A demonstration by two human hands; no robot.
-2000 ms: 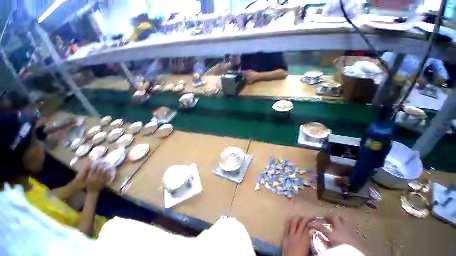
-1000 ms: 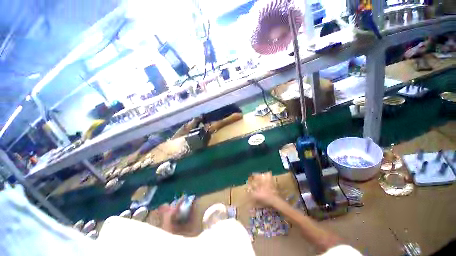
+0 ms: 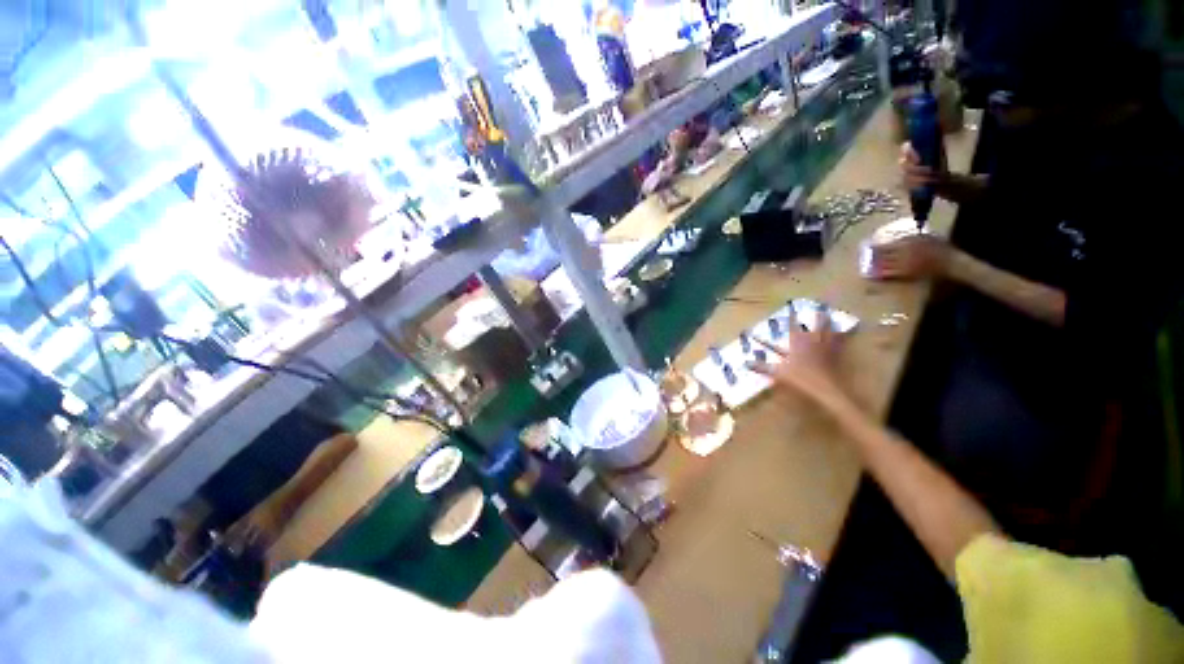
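Note:
My right hand reaches out on a bare forearm with a yellow sleeve. It is over the right part of a row of white jig plates with upright blue-grey pegs. The fingers are at the plates, but blur hides whether they grip one. My left hand is not in view. The blue electric screwdriver stands at the dark metal screw feeder, lower centre.
A white bowl and shiny gold rings lie left of the jigs. Round covers sit on the green belt. A person in black works at the right with another screwdriver. Clear shiny bundle near the bench edge.
The view has swung right. My right hand has moved from behind the small clip pile to the peg jigs. My left hand has left the picture; the person in black has come into view.

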